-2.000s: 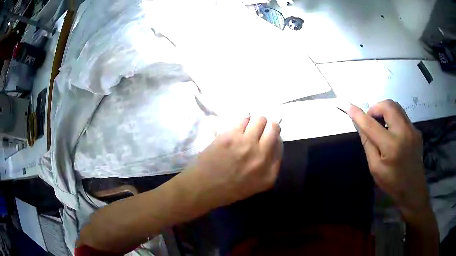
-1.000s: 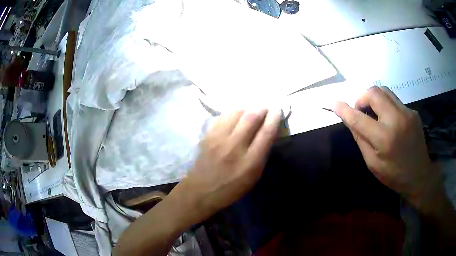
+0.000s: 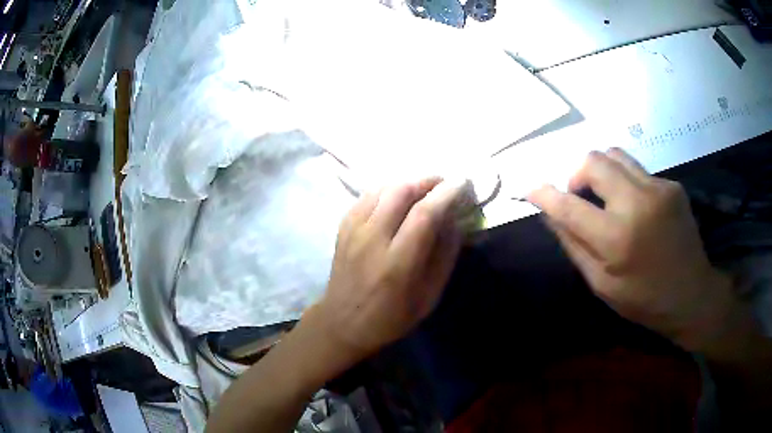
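Note:
The pale grey garment (image 3: 254, 228) lies left of centre and hangs over the table's front edge, its upper part overexposed. A white piece with a straight edge and corner (image 3: 516, 110) lies right of it. My left hand (image 3: 389, 254) has its fingertips together on the cloth at the front edge. A small curved dark edge and a yellowish spot show beside them; the exact grip is hidden by glare. My right hand (image 3: 635, 245) is to the right, thumb and finger pinched on a thin dark bit, perhaps a thread end, whose tip points at my left hand.
A printed ruler (image 3: 694, 127) runs along the table's front edge at right, with a dark tape mark (image 3: 729, 48) above it. Shiny metal machine parts (image 3: 440, 8) are at the top. Another machine's pale body with a round wheel (image 3: 42, 255) stands at far left.
My right hand has moved left, bringing the thin dark bit closer to my left hand. My left hand has shifted slightly at the cloth edge, and the curved edge shows more. The view has shifted.

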